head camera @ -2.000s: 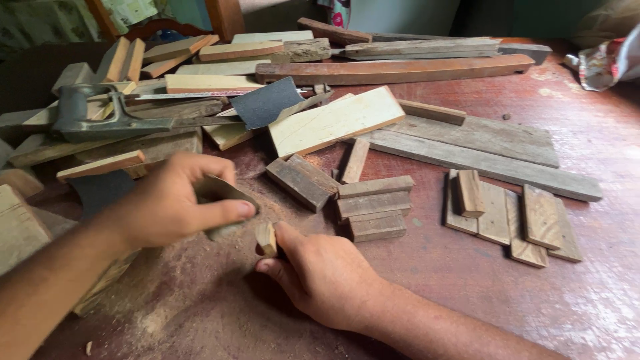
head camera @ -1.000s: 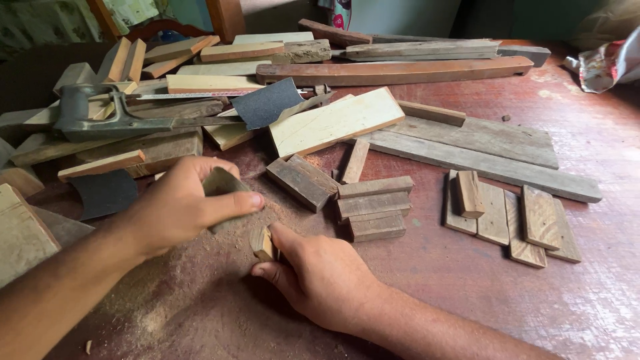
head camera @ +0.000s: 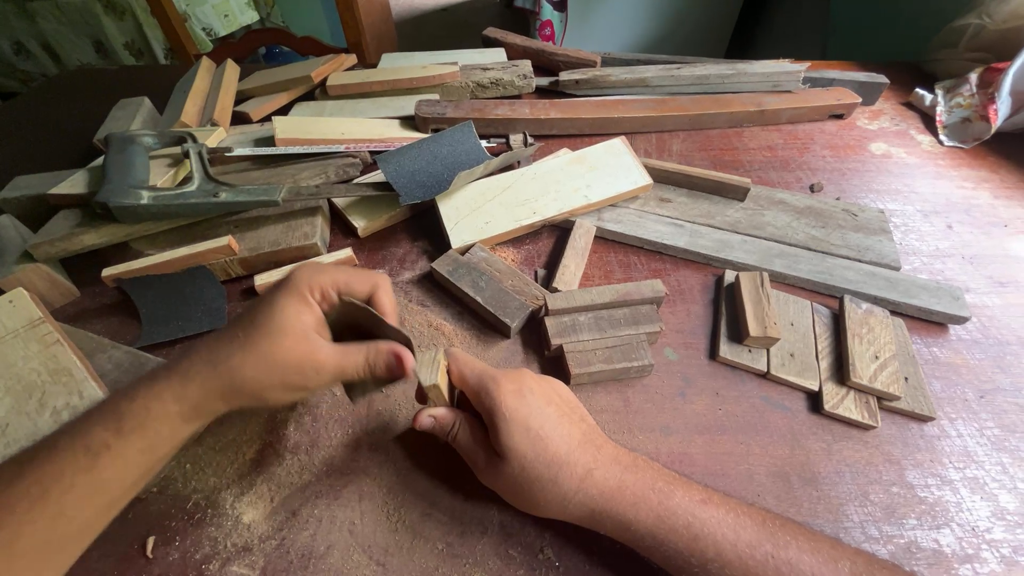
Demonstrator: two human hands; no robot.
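My left hand (head camera: 320,340) grips a bent sheet of sandpaper (head camera: 364,324) between thumb and fingers, its edge at a small wood block (head camera: 434,376). That block is held between the thumb and forefinger of my right hand (head camera: 524,432), its end facing left. Sawdust (head camera: 264,504) lies on the table below both hands. Several short dark wood blocks (head camera: 604,328) sit just beyond my right hand. Farther right, several small sanded-looking wood pieces (head camera: 792,340) lie side by side, with a few on top of others.
A hacksaw (head camera: 192,192) rests on piled wood offcuts at the back left. One dark sandpaper sheet (head camera: 432,162) lies by a pale board (head camera: 544,192), another sandpaper piece (head camera: 176,304) near my left forearm. Long grey planks (head camera: 768,256) and a brown wooden bar (head camera: 640,112) stretch across the back.
My left hand and the sandpaper have shifted slightly against the small block, and the sandpaper's angle differs. My right hand keeps its hold at nearly the same place.
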